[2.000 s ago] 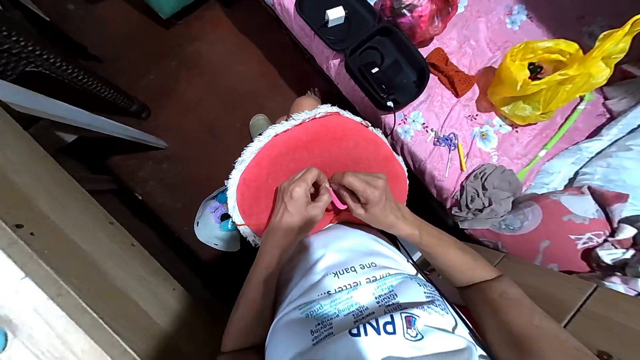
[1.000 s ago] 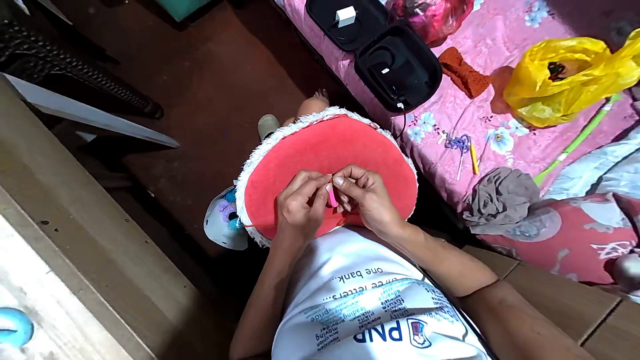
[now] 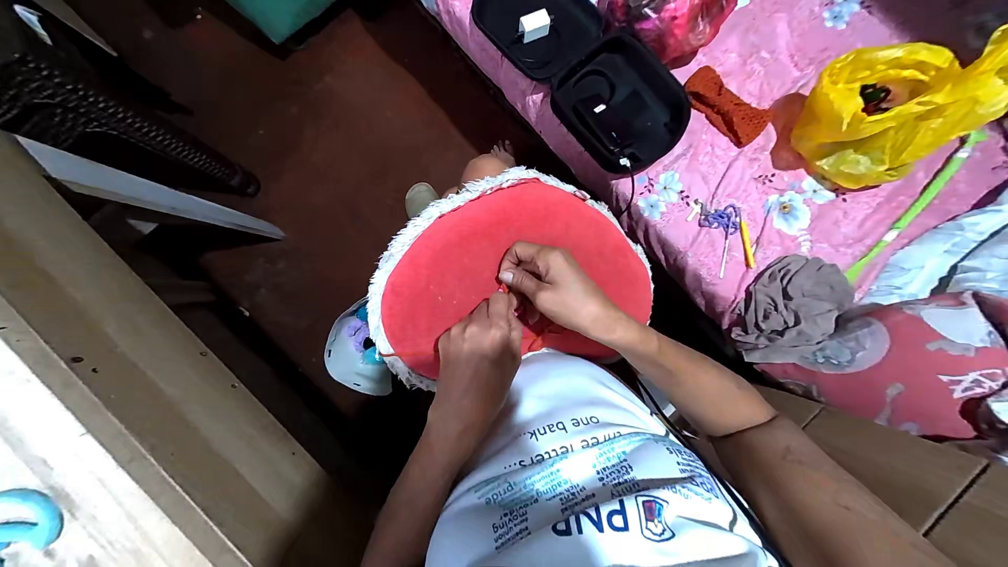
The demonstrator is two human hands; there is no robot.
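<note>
A round red cushion with a fluffy white fringe lies across my lap. Over its near part, my left hand is closed around a small piece of red material, whose kind I cannot tell. My right hand is just beside and above it, thumb and forefinger pinched together; whether they grip a thread or the same piece is too small to see. Some red material also shows between the hands and my white printed shirt.
On the pink flowered bedding to the right lie a black case, a yellow plastic bag, an orange knitted piece, purple yarn and a grey cloth. A white container stands left of the cushion.
The pink strip seen between my fingers earlier no longer shows clearly. My hands have shifted from side by side, with the right hand now reaching slightly farther up the cushion than the left.
</note>
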